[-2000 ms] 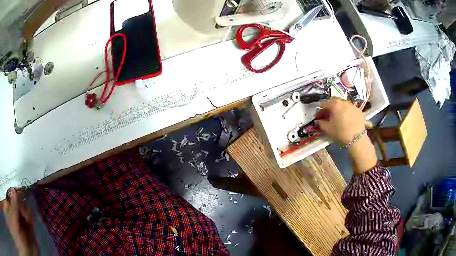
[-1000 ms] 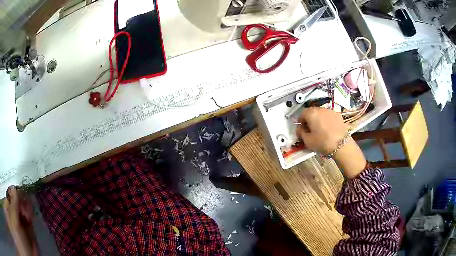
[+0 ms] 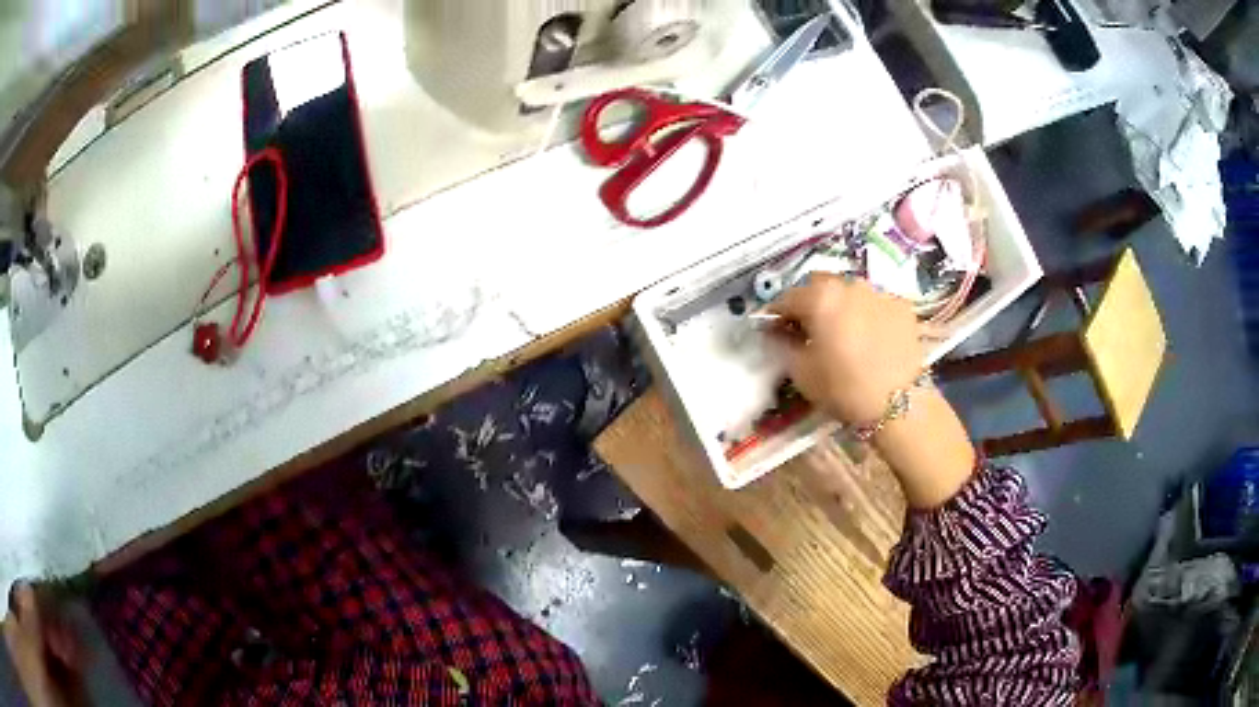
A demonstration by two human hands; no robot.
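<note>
The white accessory tray [image 3: 686, 401] stands at the table's right end with small items in it. My right hand [image 3: 852, 348] is inside it, palm down, fingers bent over the middle. A thin pale stick-like thing shows at my fingertips; whether I grip it is unclear. A silver bobbin [image 3: 768, 285] lies near the tray's back wall. A red stick [image 3: 762, 439] lies along the near wall. A pink round item [image 3: 915, 217] and beige-pink cord loops lie at the far end. My left hand [image 3: 39, 649] is at the lower left edge, partly cut off, by the table edge.
Red-handled scissors [image 3: 663, 155] and a black phone in a red case [image 3: 315, 180] lie on the machine table [image 3: 456, 297]. A slatted wooden bench [image 3: 773, 580] is below the tray, with a wooden stool [image 3: 1125, 345] to its right. Plaid cloth [image 3: 345, 608] covers my lap.
My right hand has moved left within the tray, from the small dark items toward its middle. The whole view has shifted, so table things appear further left. My left hand stays at the left edge.
</note>
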